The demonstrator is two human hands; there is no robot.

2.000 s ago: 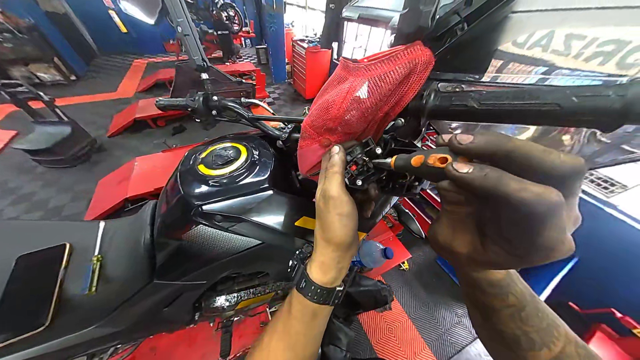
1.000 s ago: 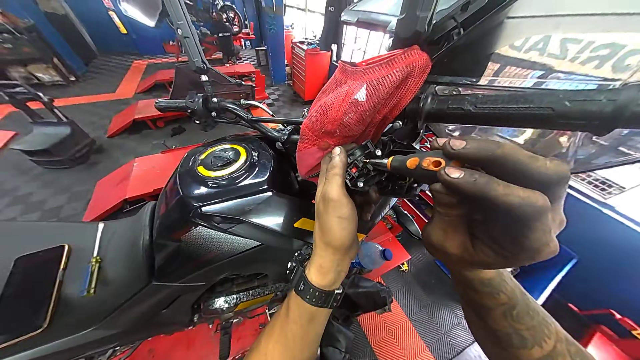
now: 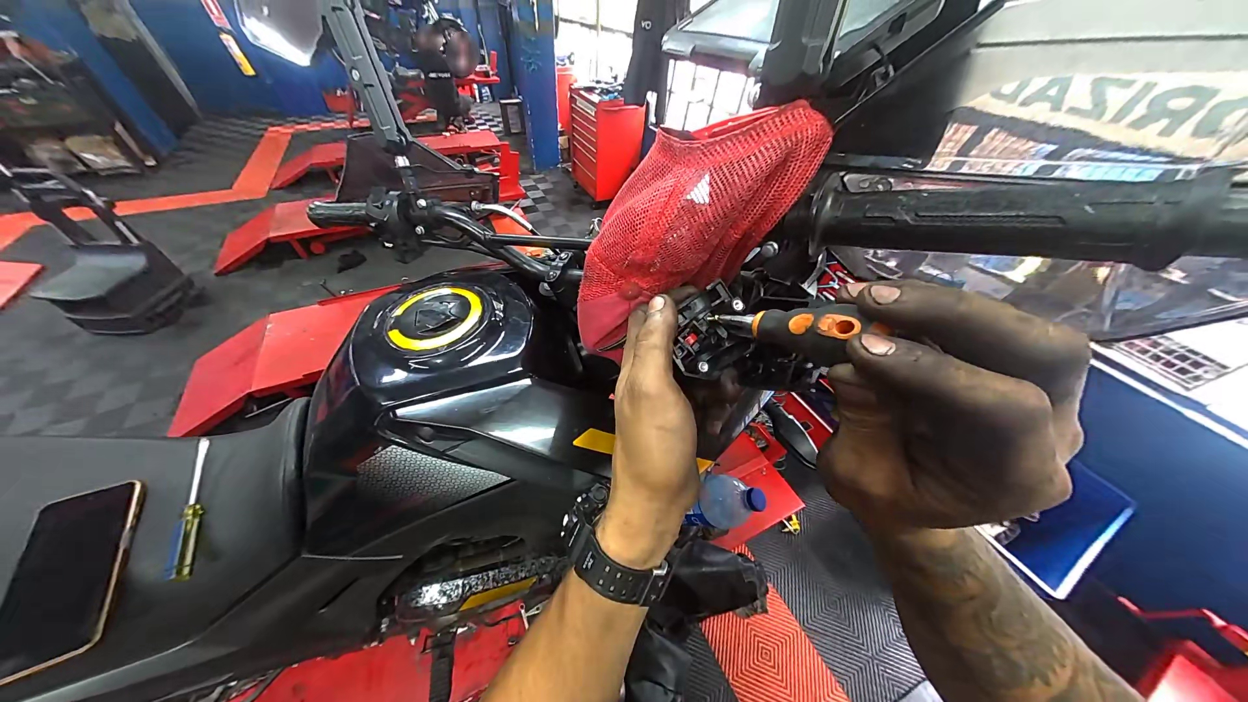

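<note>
My right hand (image 3: 960, 409) grips a small screwdriver with a black and orange handle (image 3: 809, 327). Its tip meets the inside of a black handlebar switch housing (image 3: 704, 341), which has a small red part. Against the left side of that housing rests my left hand (image 3: 653, 419), fingers together and pointing up; whether it grips the housing cannot be told. A red mesh cap (image 3: 707, 210) hangs over the handlebar just above. To the right of the cap runs the black handlebar grip (image 3: 1014, 219).
On the motorcycle seat (image 3: 244, 487) lie a phone (image 3: 73, 575) and a screwdriver with a clear yellowish handle (image 3: 190, 526). The glossy black fuel tank (image 3: 439, 331) is left of my hands. A water bottle (image 3: 723, 502) is below. A red tool cabinet (image 3: 604, 141) and red ramps (image 3: 278, 351) stand beyond.
</note>
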